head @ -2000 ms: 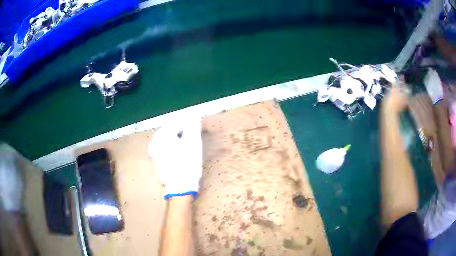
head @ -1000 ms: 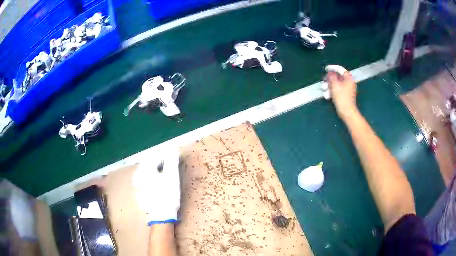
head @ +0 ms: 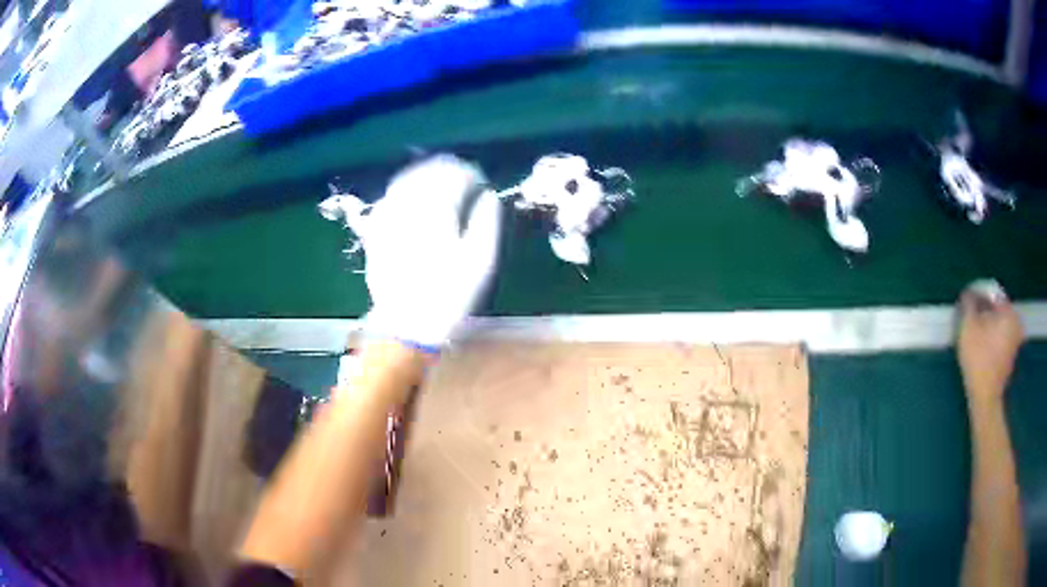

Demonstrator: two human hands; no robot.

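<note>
My left hand [head: 431,247], in a white glove with a blue cuff, is blurred and reaches over the green conveyor belt. It covers part of a white toy vehicle body [head: 344,209]; I cannot tell whether it grips it. Another white body [head: 571,203] lies on the belt just right of the glove. Further right on the belt are a third body [head: 821,189] and a narrower one [head: 962,181]. My right hand [head: 990,323] is at the pale rail on the right, small, with its fingers curled; whether it holds anything is unclear.
The stained cardboard mat [head: 597,459] lies below the pale rail [head: 689,333]. A white squeeze bottle [head: 861,535] is on the green bench right of it. Blue bins [head: 402,69] with white parts stand behind the belt. A phone [head: 390,459] is partly behind my left forearm. Another person's blurred arm [head: 167,424] is at left.
My left hand has moved from the mat up over the belt to a body there. The view has turned left. My right hand stays near the rail.
</note>
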